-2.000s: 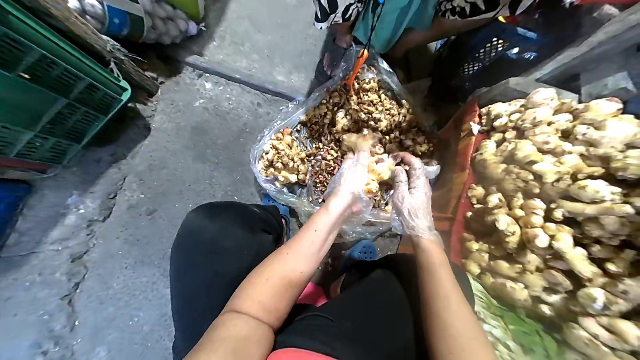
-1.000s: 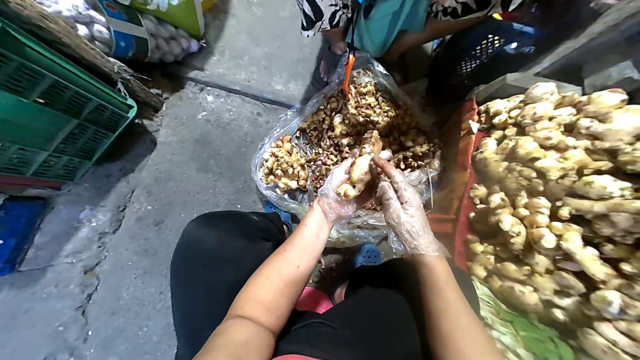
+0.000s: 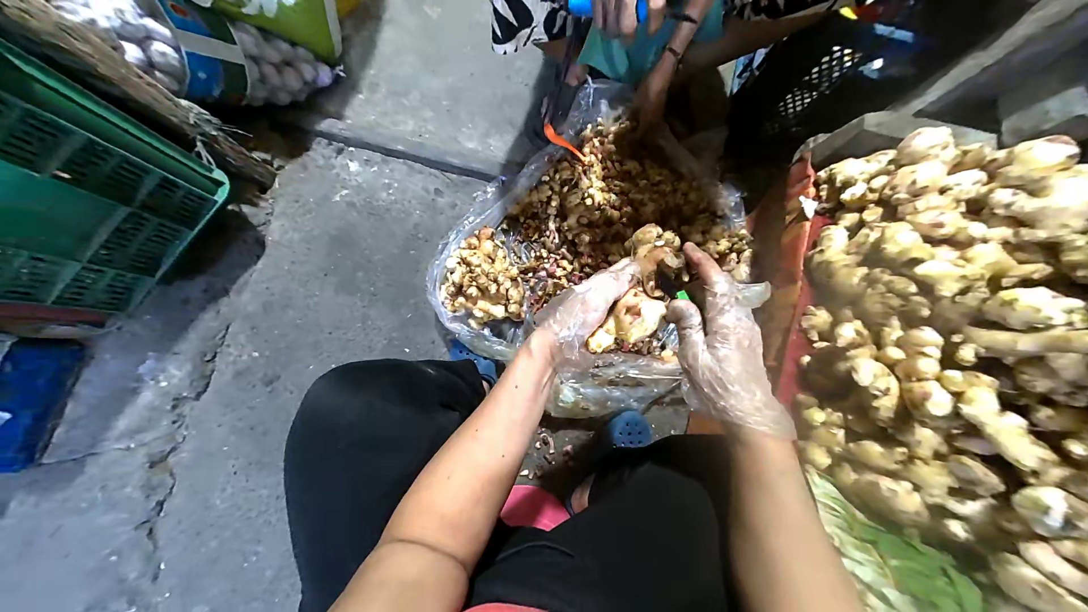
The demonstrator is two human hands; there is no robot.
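A clear plastic bag (image 3: 476, 336), its mouth wide, lies on the ground between my feet and another person, full of ginger pieces. Over its near part, my left hand (image 3: 591, 310) in a clear plastic glove holds a ginger root (image 3: 653, 246). My right hand (image 3: 722, 348), gloved too, is at the root's right side, fingers bent around a small dark tool with a bit of green (image 3: 682, 295), partly hidden; its kind I cannot tell. Pale ginger (image 3: 637, 316) lies just below, between my hands. An orange strip (image 3: 561, 140) hangs at the bag's far edge.
A large ginger heap (image 3: 935, 340) fills the right side, with green leaves (image 3: 918, 561) below it. Another person's hand (image 3: 654, 93) reaches into the bag's far side. At left stand a green plastic crate (image 3: 76, 204) and a blue container (image 3: 34, 399); net sacks of garlic (image 3: 272, 64) lie behind.
My hands held a pale ginger piece up close to me a second ago; now they are farther forward over the bag, at another root. The other person's hands have come into view at the top.
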